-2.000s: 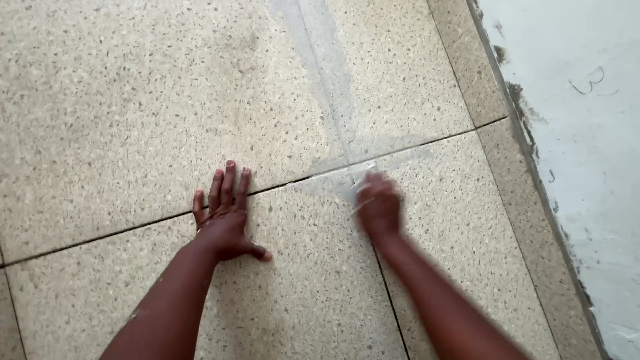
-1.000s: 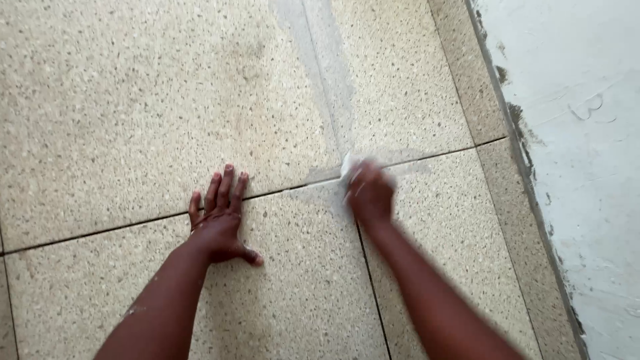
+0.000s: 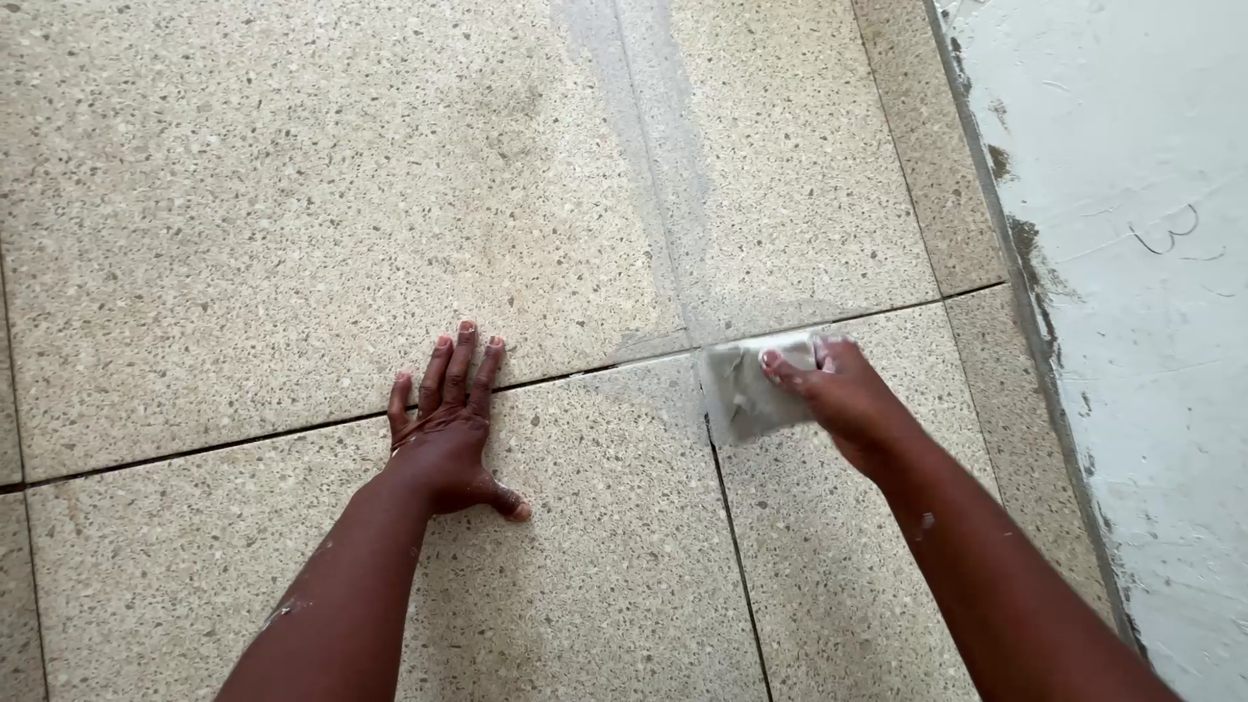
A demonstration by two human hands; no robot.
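My left hand [image 3: 450, 429] rests palm down on a speckled terrazzo-look floor tile [image 3: 585, 507], fingers spread across a dark joint. My right hand [image 3: 843, 395] grips a flat, squarish scraper blade [image 3: 756, 390], smeared with pale paste, thumb on its face. The blade lies just right of where two tile joints cross. A greyish film of grout [image 3: 639, 127] runs along the upper joint and spreads around the crossing. Below the blade the joint [image 3: 736, 556] shows dark. Pale specks mark both forearms.
A narrower border strip of tile [image 3: 1024, 429] runs down the right side. Beyond it stands a white plastered wall [image 3: 1160, 409] with a pencil-like curved mark and rough, dirty lower edge. Another tile edge shows at the far left.
My right hand has turned and moved slightly right of the joint crossing, so the blade's face now shows. My left hand stays planted on the tile.
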